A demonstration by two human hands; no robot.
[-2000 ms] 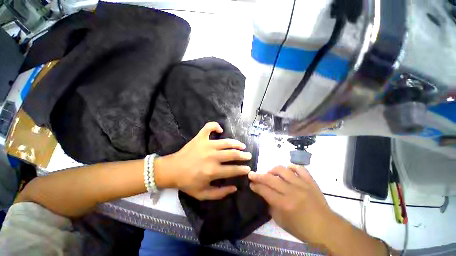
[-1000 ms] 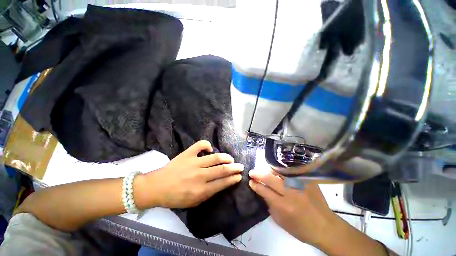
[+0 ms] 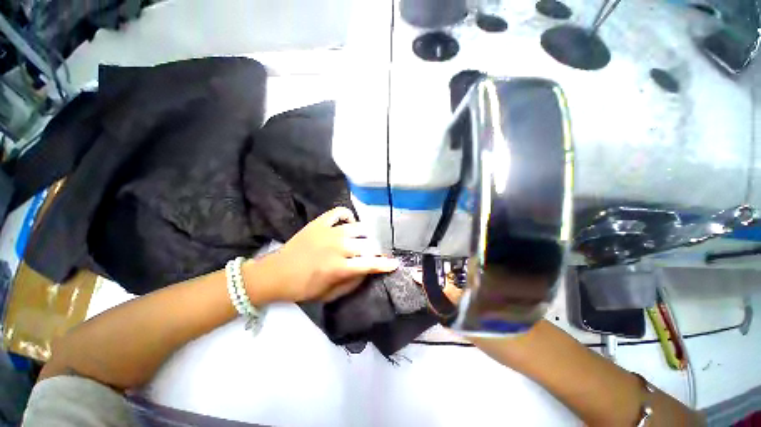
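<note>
The dark garment piece point(image 3: 179, 179) lies bunched over the table on the left, and its near end runs under the machine head point(image 3: 417, 142). My left hand point(image 3: 330, 258) is on the cloth beside the needle area, fingers together and holding it down. My right hand point(image 3: 451, 293) is mostly hidden behind the chrome part of the machine; a bit of it shows at the cloth's right side, and its grip cannot be told. Loose threads hang from the cloth's near edge. The presser foot is largely hidden.
A smartphone point(image 3: 613, 313) lies right of the machine head with a white cable point(image 3: 610, 345). Red and yellow-green snips point(image 3: 667, 335) lie beside it. A tan board point(image 3: 42, 313) is under the cloth at the left. The white table's front edge point(image 3: 209, 417) curves along the bottom.
The view has shifted so the machine head and chrome part cover more of the right hand. The cloth's near end looks shorter and more folded, and my left hand is closer to the needle area.
</note>
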